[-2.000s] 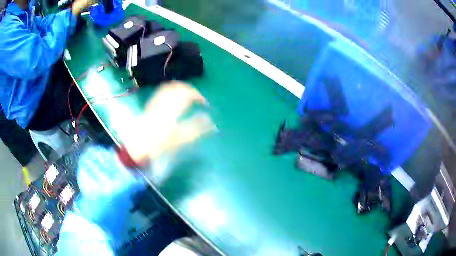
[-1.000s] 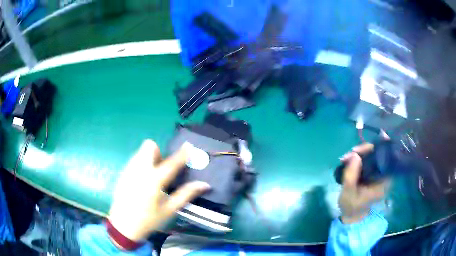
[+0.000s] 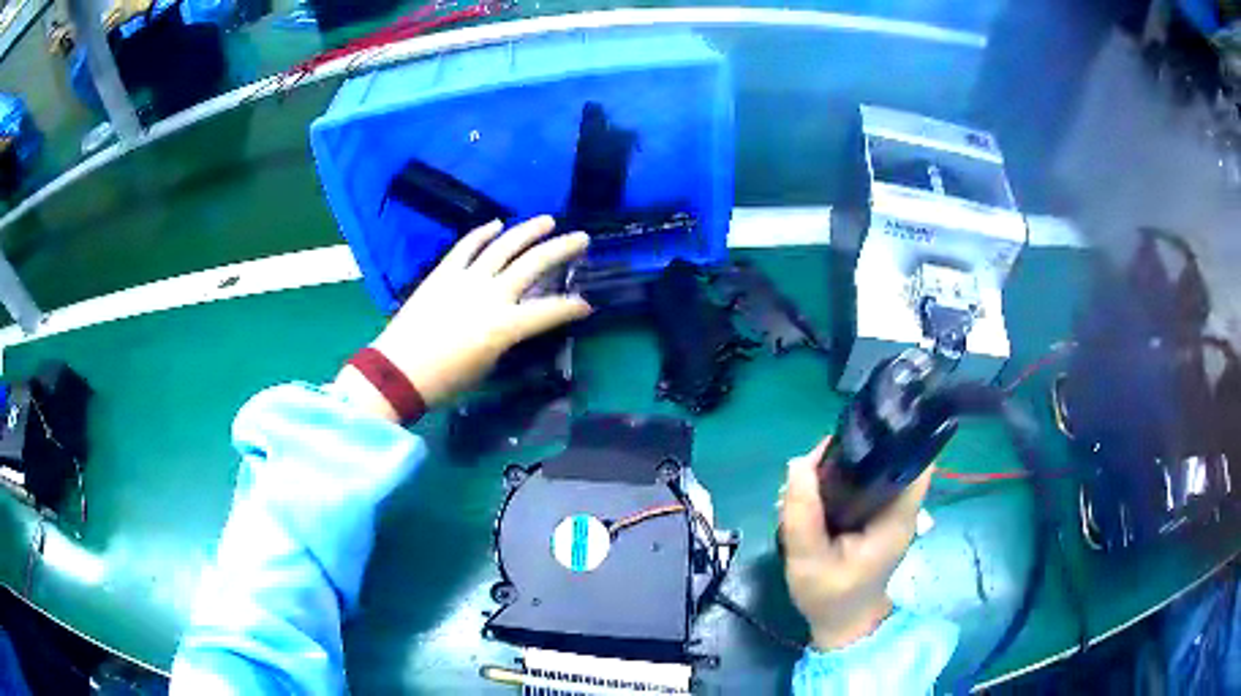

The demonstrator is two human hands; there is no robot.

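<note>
A black blower fan housing (image 3: 619, 564) lies flat on the bench in front of me, its round white label with a blue band facing up. A silver ribbed bar (image 3: 613, 673) shows along its near edge. My left hand (image 3: 483, 306) reaches over the pile of black plastic pieces (image 3: 701, 333) at the blue bin's front; whether its fingers touch or grip one is unclear. My right hand (image 3: 851, 551) holds the black electric screwdriver (image 3: 885, 442), its tip end at the front of the white-grey screw feeder (image 3: 932, 231).
The blue bin (image 3: 449, 123) stands at the bench's far side with black pieces inside. Dark finished units (image 3: 1150, 422) with loop frames and wires are at the right. Another black unit (image 3: 48, 428) is at the far left. A black cord hangs beside my right hand.
My view has shifted and steadied. My left hand has moved from the housing to the black pieces by the bin. My right hand has brought the screwdriver to the feeder.
</note>
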